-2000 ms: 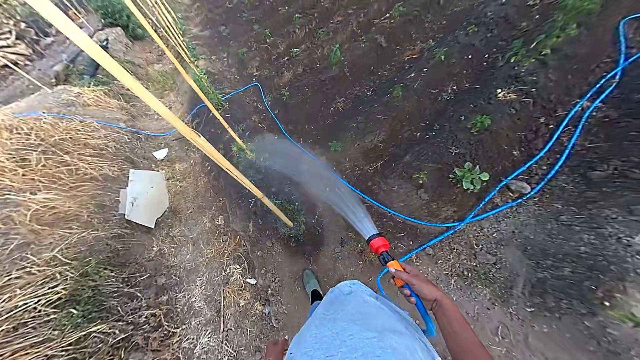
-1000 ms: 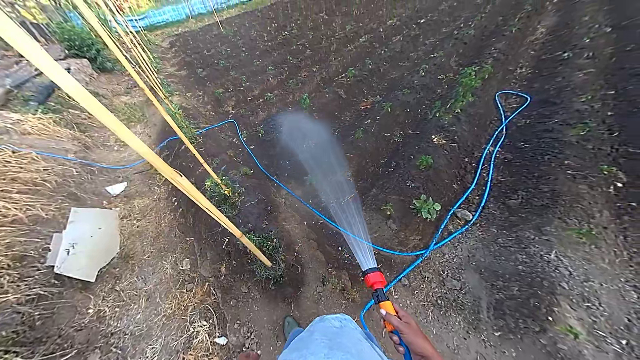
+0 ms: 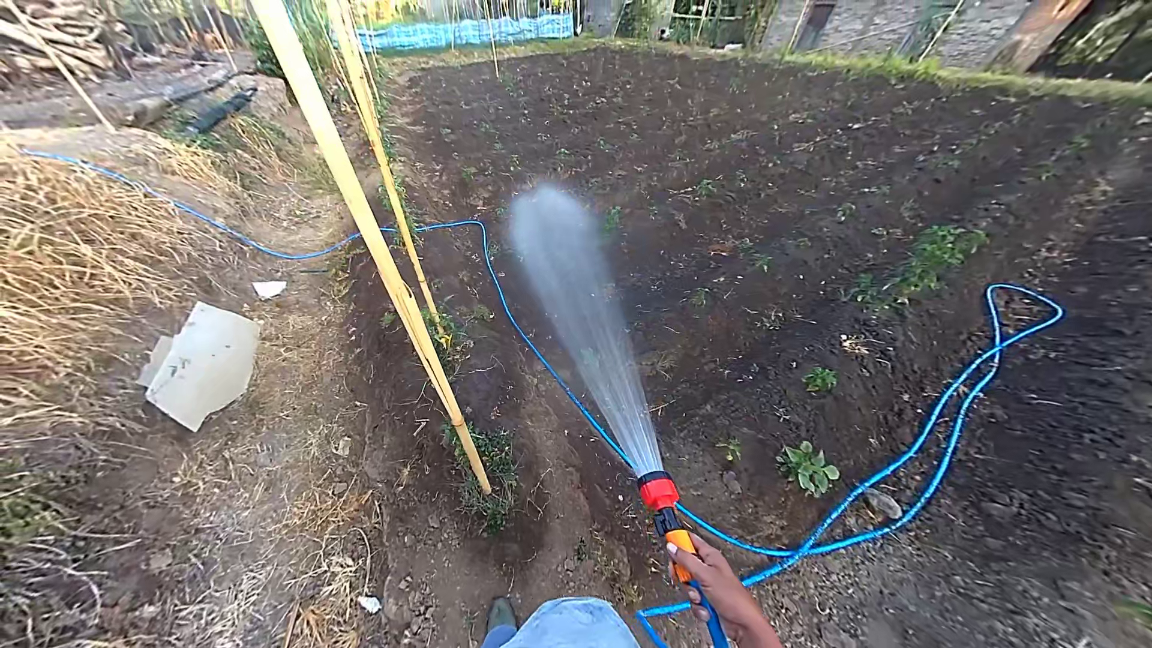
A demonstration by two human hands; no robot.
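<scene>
My right hand (image 3: 723, 589), low and right of centre, is closed around the orange grip of a red, black and orange hose spray nozzle (image 3: 664, 504). A wide cone of water (image 3: 585, 315) sprays from its head, up and away over dark soil. The blue hose (image 3: 936, 432) runs from below the grip, loops out over the ground on the right and crosses the soil to the far left. A small leafy plant (image 3: 808, 469) grows beside the hose loop. My left hand is out of view.
Bamboo poles (image 3: 396, 279) slant up from a bushy plant (image 3: 493, 477) left of the spray. A broken pale sheet (image 3: 203, 364) lies on the straw-strewn path. A stone (image 3: 882, 504) sits inside the hose loop. Blue netting (image 3: 468, 32) and a stone wall (image 3: 900, 29) stand at the far edge.
The view has tilted up, showing more of the far field. The spray, earlier over the plants at the poles' foot, now falls on soil to their right.
</scene>
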